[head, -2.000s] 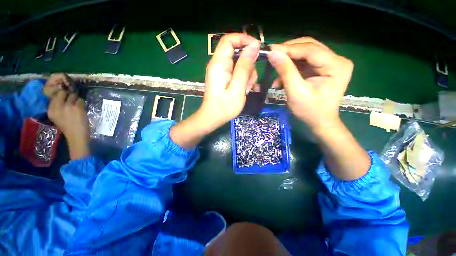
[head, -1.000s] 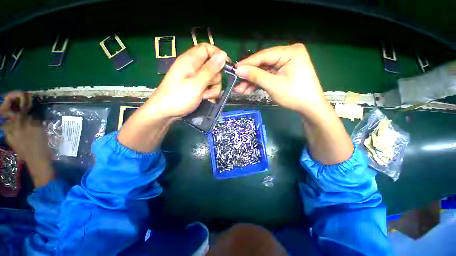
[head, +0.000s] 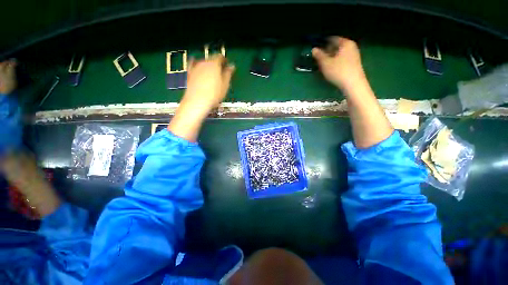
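My left hand (head: pixel 209 80) is over the green belt, its fingers at the lower part of a pale-rimmed open housing (head: pixel 215 50); whether they grip it is hidden. My right hand (head: pixel 342 65) is over the belt further right, fingers bent, beside a dark housing (head: pixel 304 61); I cannot tell if it touches it. Another dark housing (head: pixel 262 67) lies between my hands, slightly blurred. The blue parts bin (head: pixel 274 195) with its heap of small hinges (head: pixel 273 160) sits on the bench in front of me.
Several open housings (head: pixel 177 69) lie along the belt at both sides. A whitish edge strip (head: pixel 267 107) separates belt and bench. A clear bag with white label (head: pixel 101 156) is at left, a bag with cream pieces (head: pixel 444 156) at right. A neighbour's blurred hand (head: pixel 25 175) is at far left.
My hands have parted and moved forward from above the bin to the belt. The housing I held is no longer between them; dark housings now show on the belt there.
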